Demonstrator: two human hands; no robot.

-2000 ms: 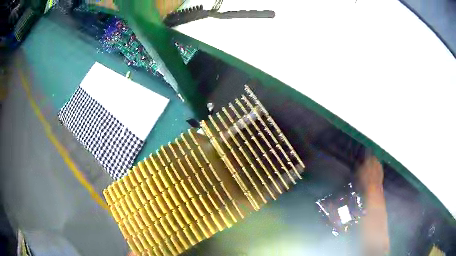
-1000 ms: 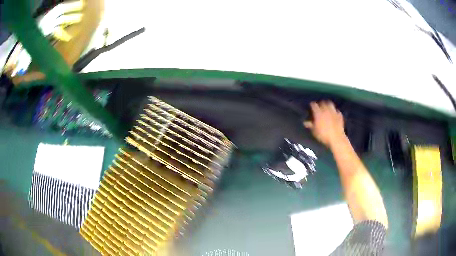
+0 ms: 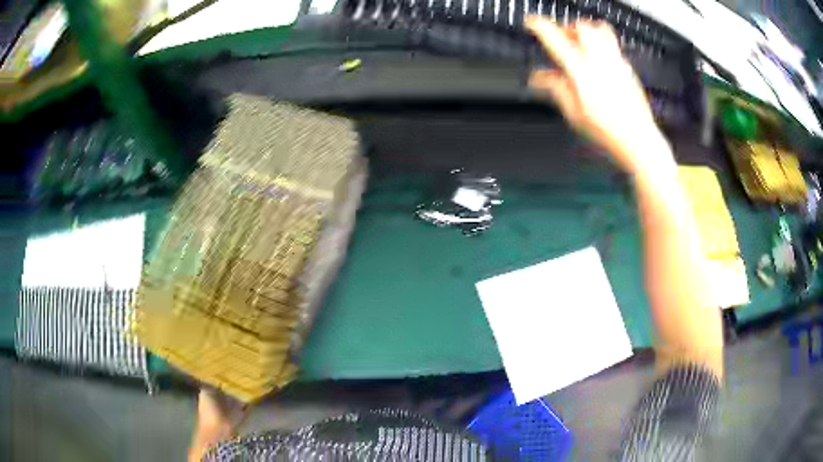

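A long block of close-set yellow boards (image 3: 235,271) lies slantwise on the green bench at left, blurred. My left hand (image 3: 215,417) is at its near end, at the bench edge; its fingers are hidden by the boards, so its grip cannot be told. My right hand (image 3: 591,77) is stretched to the far side, its fingers apart and empty, at a black slotted rack (image 3: 451,38). The fingertips overlap the rack's slots; contact cannot be told.
A white square sheet (image 3: 555,320) and a dark crinkly bag with white label (image 3: 469,198) lie mid-bench. A white sheet with a striped part (image 3: 83,254) is at left. Yellow boards (image 3: 713,217) are right of my forearm. A blue stool (image 3: 523,431) shows below the bench edge.
The view has swung right and down towards the bench. My right hand has moved to the black rack, now visible at the far side. My left hand has come into view at the boards' near end.
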